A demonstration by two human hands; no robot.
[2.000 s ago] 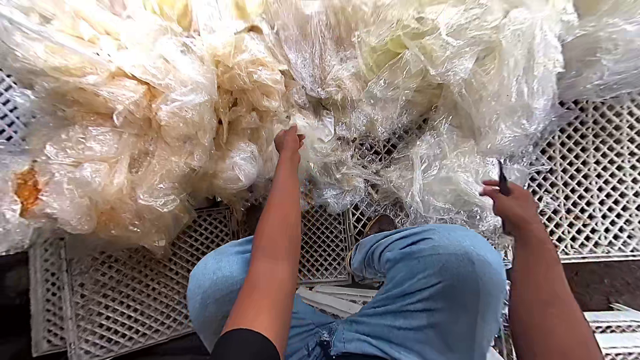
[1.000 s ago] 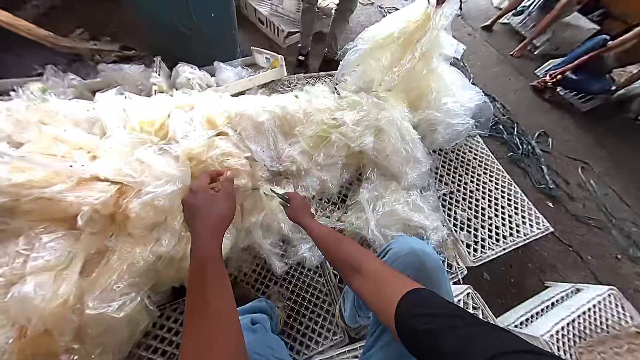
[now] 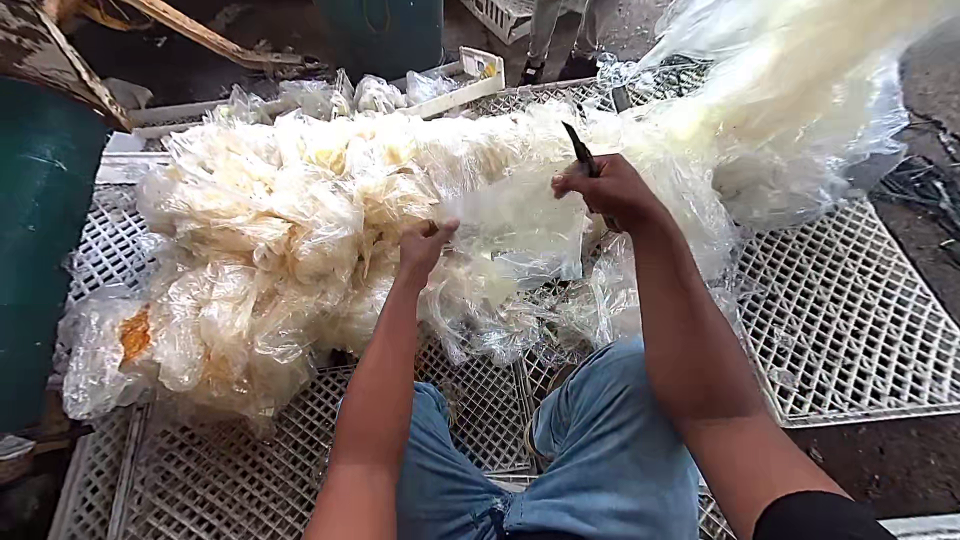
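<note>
A sheet of clear plastic film (image 3: 517, 217) is stretched between my two hands above a long heap of crumpled plastic film (image 3: 285, 202). My left hand (image 3: 427, 244) pinches its left edge between thumb and fingers. My right hand (image 3: 611, 191) grips a dark-bladed knife (image 3: 579, 146), blade pointing up and to the left, while its thumb and finger are at the sheet's upper right corner. Whether they pinch the film there is hard to tell. Yellowish film makes up much of the heap, and an orange-brown stain shows at its left end.
White lattice crates (image 3: 847, 315) lie under and around the heap. A green drum (image 3: 45, 247) stands at the left, another dark drum (image 3: 379, 37) behind. A shallow white tray (image 3: 469, 90) holds plastic at the back. A person's legs (image 3: 544, 34) stand behind. Larger film (image 3: 810, 112) rises at right.
A second ago my hands were closer together over the heap; now they are apart with a film sheet spread between them. My right hand has risen with the knife. The view has shifted.
</note>
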